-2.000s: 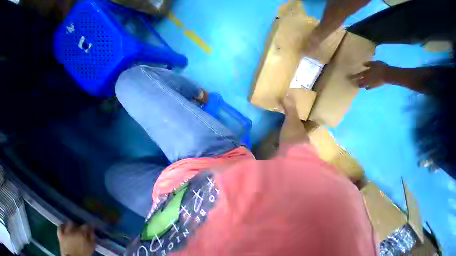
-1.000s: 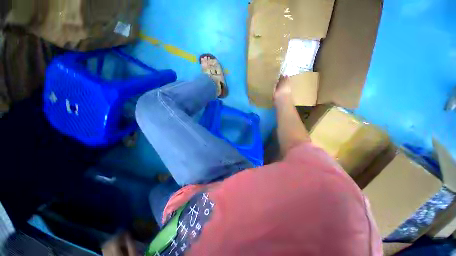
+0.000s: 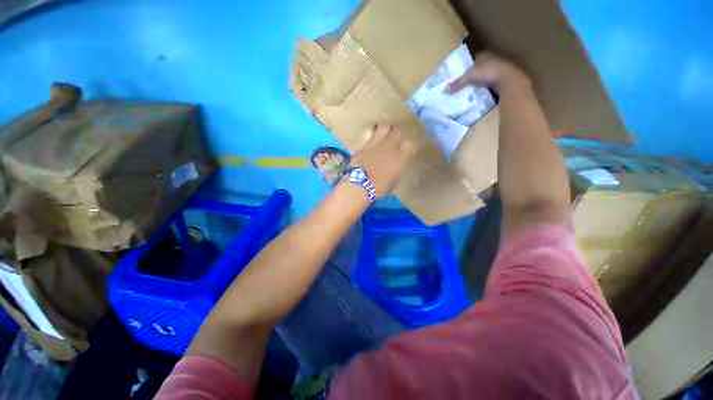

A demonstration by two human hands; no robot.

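A brown carton [image 3: 356, 90] lies tilted with its flaps open above a blue stool. White printed papers or cards [image 3: 451, 112] show in its opening; some overlap at an angle. My left hand [image 3: 383, 156], with a metal watch at the wrist, lies on the carton's near flap. Whether it grips the flap cannot be told. My right hand [image 3: 489, 76] reaches over the opening, its fingers apart on the white papers. It is slightly blurred, and no paper is lifted in it.
Blue plastic stools [image 3: 160, 301] stand at lower left and below the carton [image 3: 447, 277]. A large wrapped brown carton [image 3: 117, 168] is at left. Taped cartons [image 3: 614, 226] stand at right. A sandalled foot [image 3: 330, 162] is beside a yellow floor line [image 3: 266, 162].
My left hand has moved from the lower left onto the flap. My right hand has moved from the near flap onto the papers. The other person's hands have left the view. The carton is turned.
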